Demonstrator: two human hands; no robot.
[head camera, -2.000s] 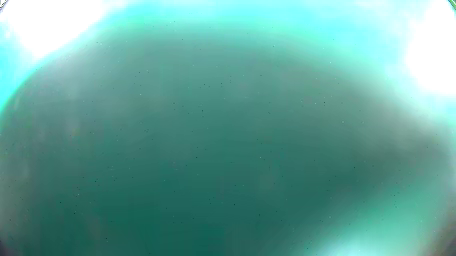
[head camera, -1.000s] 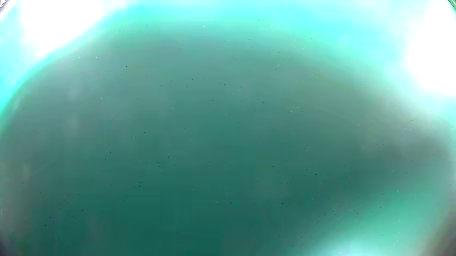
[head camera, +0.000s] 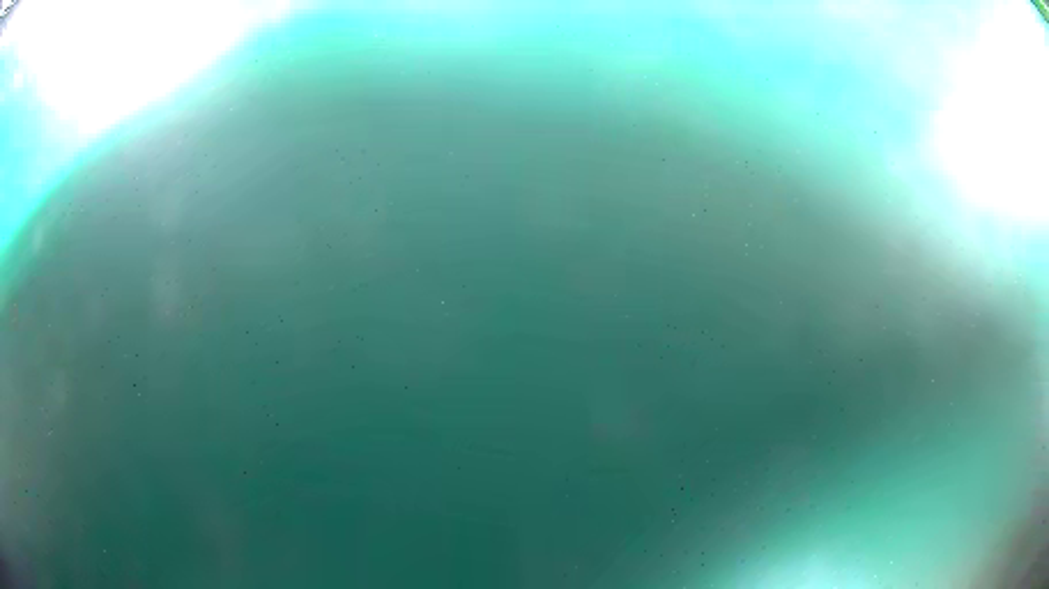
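A blurred dark green surface (head camera: 495, 334) fills most of the view. It is too out of focus to tell what it is. No work piece or tool can be made out. Neither my left hand nor my right hand shows in the view.
Bright cyan and white glare lies along the top edge, strongest at the upper left and upper right. A lighter green patch (head camera: 897, 506) shows at the lower right. No objects or edges can be told apart.
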